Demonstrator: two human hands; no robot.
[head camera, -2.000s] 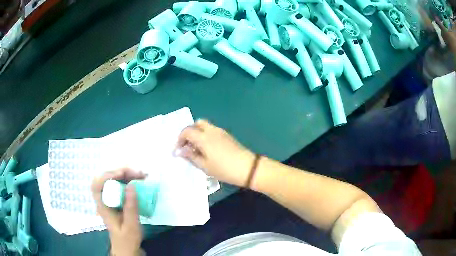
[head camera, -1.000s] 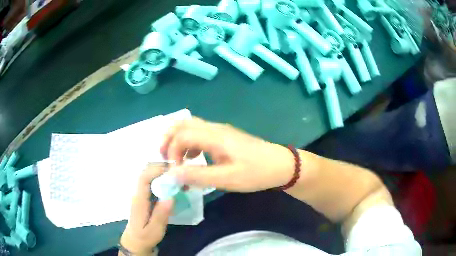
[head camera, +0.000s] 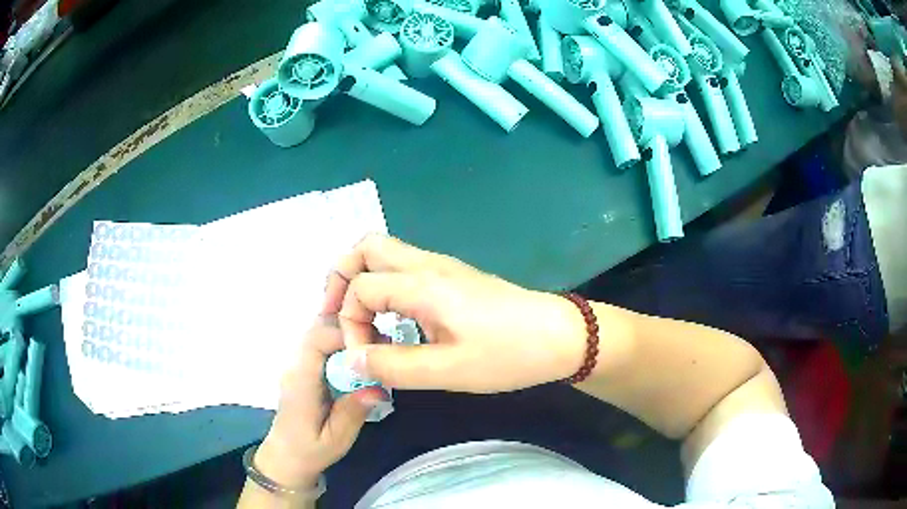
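Observation:
My left hand (head camera: 316, 398) holds a turquoise handheld fan with its pale round end (head camera: 348, 370) facing up; most of the fan is hidden by my hands. My right hand (head camera: 438, 323) is over that end, its thumb touching it. A small pale piece with grey print (head camera: 398, 328) shows between my right fingers; I cannot tell if they grip it. Label sheets (head camera: 139, 293) with rows of grey rings lie at left, beside and over plain white paper (head camera: 269, 278).
A large heap of turquoise fans (head camera: 557, 94) lies at the top and right. A smaller turquoise pile (head camera: 25, 368) is at the far left. A pale strip (head camera: 149, 139) curves along the green table (head camera: 497, 199). Another person's dark-clothed leg (head camera: 766, 268) is at right, near something red (head camera: 811, 398).
My right hand has moved from above the papers to the fan end in my left hand. My left hand has moved right with the fan. The view has shifted slightly.

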